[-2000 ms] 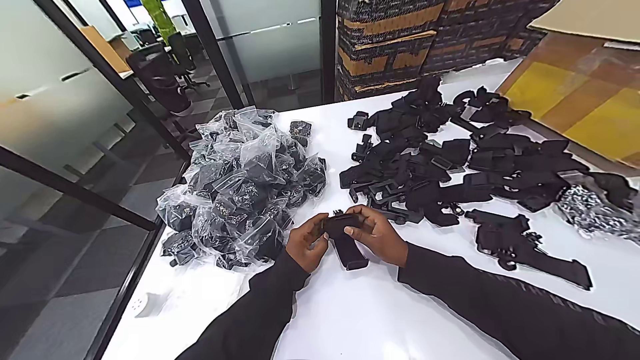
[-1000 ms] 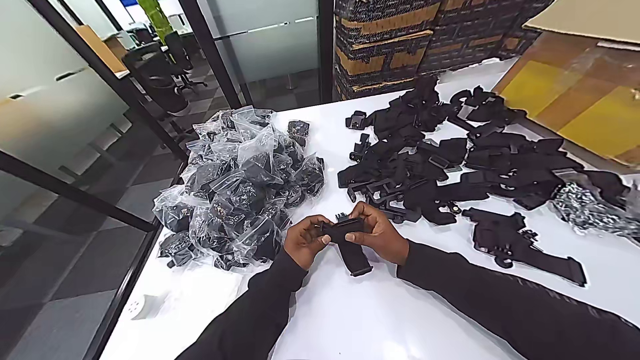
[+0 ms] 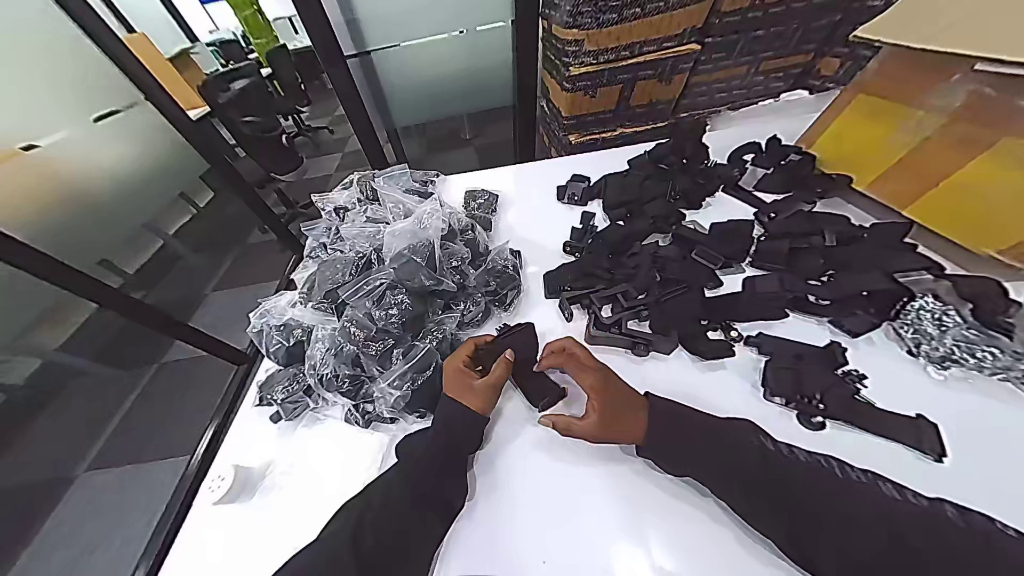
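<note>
My left hand [image 3: 478, 374] grips the upper end of a black strap piece with a plastic mount [image 3: 528, 370], its thumb lying on top. Beside the strap's lower end, my right hand [image 3: 596, 394] has its fingers and thumb spread in a curve, with nothing clearly held between them. Left of my hands lies a heap of clear zip bags [image 3: 392, 288] filled with black items. A pile of loose black straps and plastic mounts [image 3: 656, 264] is at the right. Nearer me on that side is a separate black strap with mount [image 3: 848, 392].
A clear bag of small metal parts [image 3: 952, 332] lies at the right edge. An open cardboard box [image 3: 920, 152] with yellow tape stands behind it. Stacked wrapped cartons [image 3: 624, 72] are beyond the white table [image 3: 544, 512]. A small white cylindrical object [image 3: 226, 484] sits front left.
Both hands were on the black piece before; my right hand has let go and opened beside it. The piece has turned in my left hand.
</note>
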